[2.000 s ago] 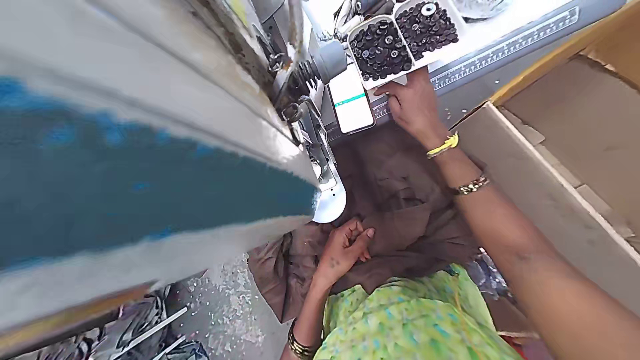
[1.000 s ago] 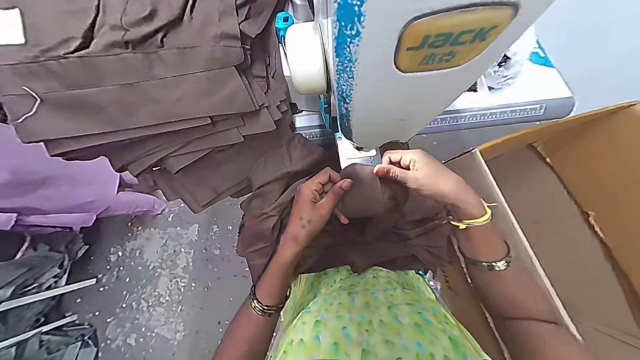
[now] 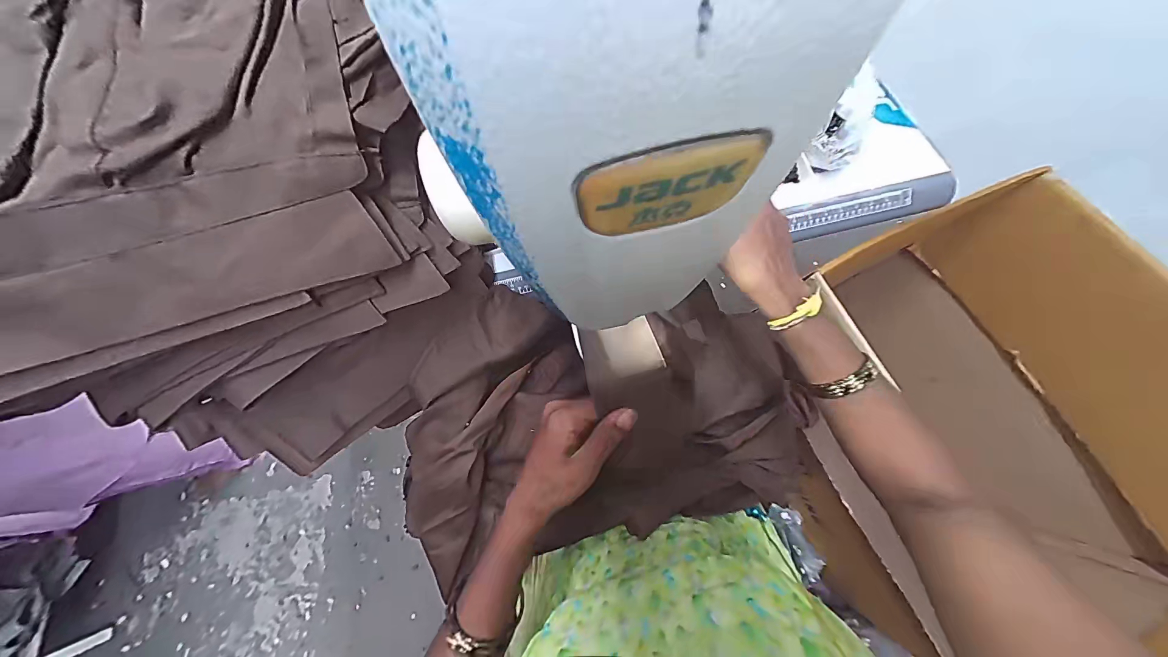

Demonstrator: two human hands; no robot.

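Observation:
A white and blue Jack sewing machine (image 3: 657, 109) fills the upper middle and hides its needle area. Beneath its head lies a brown fabric garment (image 3: 493, 438), with a flat folded piece under the machine and the rest gathered over my lap. My left hand (image 3: 570, 452) grips the cloth just left of that flat piece, thumb on top. My right hand (image 3: 765, 255) is beyond the machine head at the right, its fingers hidden behind the head; whether it holds anything does not show.
A stack of brown garments (image 3: 182, 265) lies at the left, above purple cloth (image 3: 109, 465). An open cardboard box (image 3: 985, 365) stands at the right. Behind the machine is a white table part (image 3: 876, 173) with a ruler strip and a plastic bag.
My right hand has left the cloth beside the needle area and moved away behind the machine head. My left hand stays at the cloth, a little lower.

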